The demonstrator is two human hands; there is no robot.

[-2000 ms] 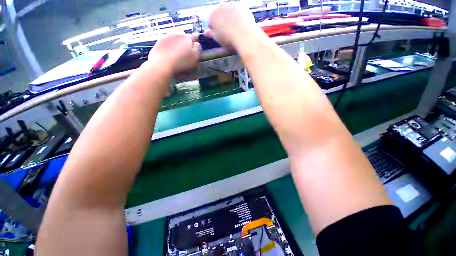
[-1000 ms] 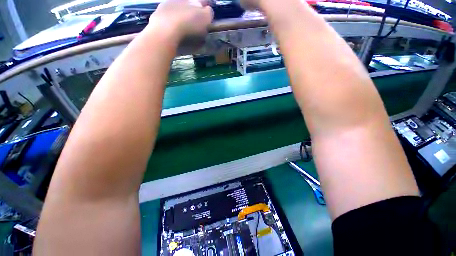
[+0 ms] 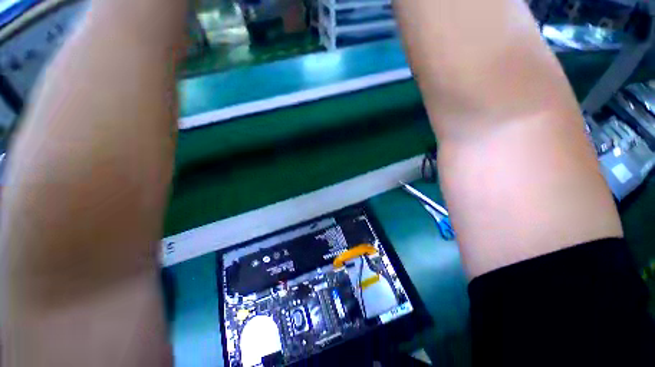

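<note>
An opened laptop base (image 3: pixel 309 315) lies on the green bench below and between my forearms. Its long black battery (image 3: pixel 269 264) runs along the far edge. An orange curved strip (image 3: pixel 354 254) lies near the battery's right end. A white round part shows at the base's lower left. Both my forearms reach up past the top edge of the picture. My left hand and my right hand are cut off there, so what they hold is hidden.
Scissors with light-blue handles (image 3: pixel 444 227) lie right of the laptop base, partly behind my right forearm. A pale rail (image 3: pixel 287 216) runs along the bench's far side. More laptop parts (image 3: pixel 619 166) lie at the far right.
The view has tipped down. Both hands have gone out of the top edge, and the shelf has left the picture. More of the laptop base shows, higher in the picture.
</note>
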